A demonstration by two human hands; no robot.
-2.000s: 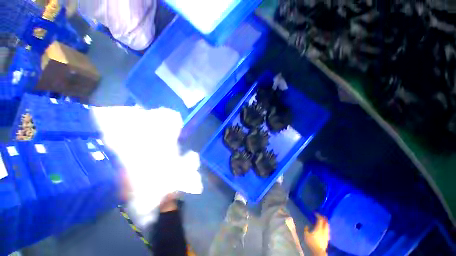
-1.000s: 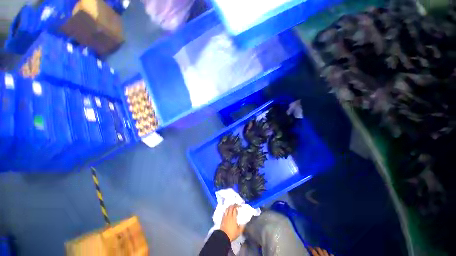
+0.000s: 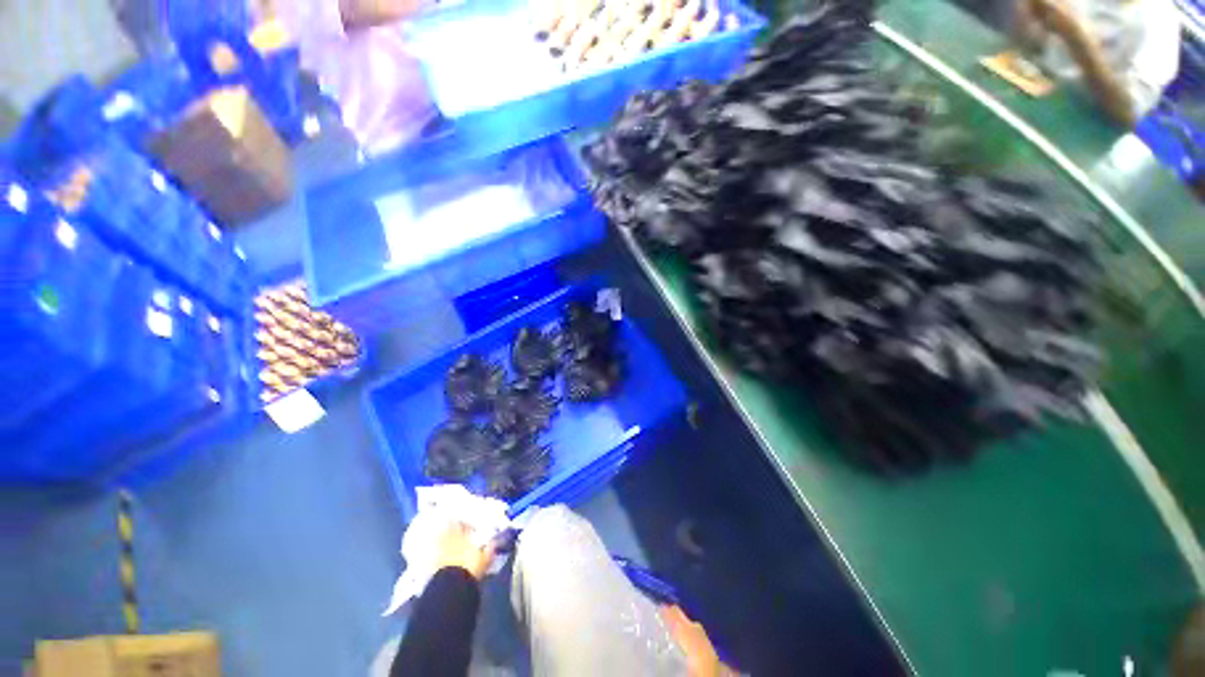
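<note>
My left hand (image 3: 459, 549) holds a crumpled white liner sheet (image 3: 430, 528) at the near left corner of a blue crate (image 3: 654, 384). Several black ruffled clusters (image 3: 515, 410) sit in that crate, mostly toward its left and back, with a small white piece at the back corner. My right hand (image 3: 690, 640) is low at the bottom edge, beside my leg, partly cut off and blurred; its fingers are not clear.
A large heap of black leafy pieces (image 3: 899, 251) lies on the green bench (image 3: 925, 556) at right. Behind the crate stand another blue crate with white sheet (image 3: 456, 218) and one with brown parts (image 3: 634, 33). Stacked crates (image 3: 106, 344) are at left, cartons (image 3: 225, 152) on the floor. A person's arm (image 3: 1084, 60) shows top right.
The white sheet in my left hand went from spread out at left to crumpled by the crate's corner. The view has turned, showing more of the bench and heap. My right hand stays low.
</note>
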